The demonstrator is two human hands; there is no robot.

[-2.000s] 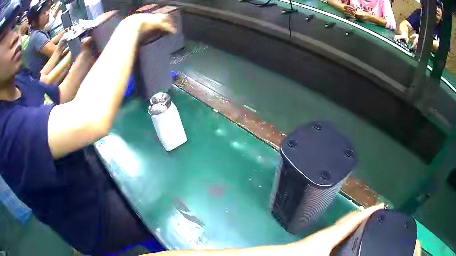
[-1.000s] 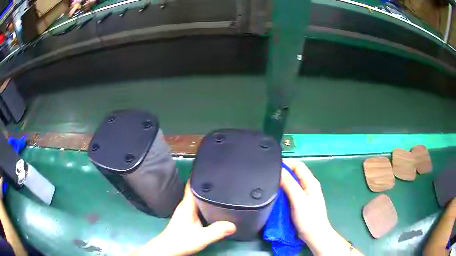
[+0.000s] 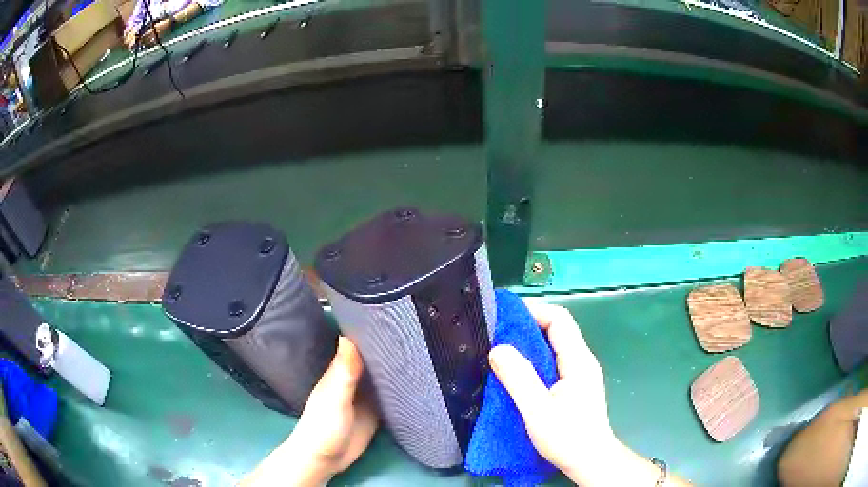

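Note:
A grey speaker [image 3: 390,366] with its black end up stands before me, its black strip with small screws turned toward me. My left hand [image 3: 347,418] is against its left side; the fingers are partly hidden behind it. My right hand [image 3: 557,399] holds a blue cloth [image 3: 514,423] against its right side, thumb on the cloth. A second speaker [image 3: 281,352], black end up, stands just to the left, leaning in the fisheye view.
Several wood-grain plates [image 3: 720,318] lie on the green bench at right. A white bottle [image 3: 76,366] and another blue cloth [image 3: 24,399] are at left. A green upright [image 3: 512,143] stands behind the speaker. A person's arm [image 3: 828,442] shows at lower right.
The speaker between my hands has turned, so its black screw strip now shows, and it leans slightly. The blue cloth shows wider against its right side. A blue cloth has appeared at lower left.

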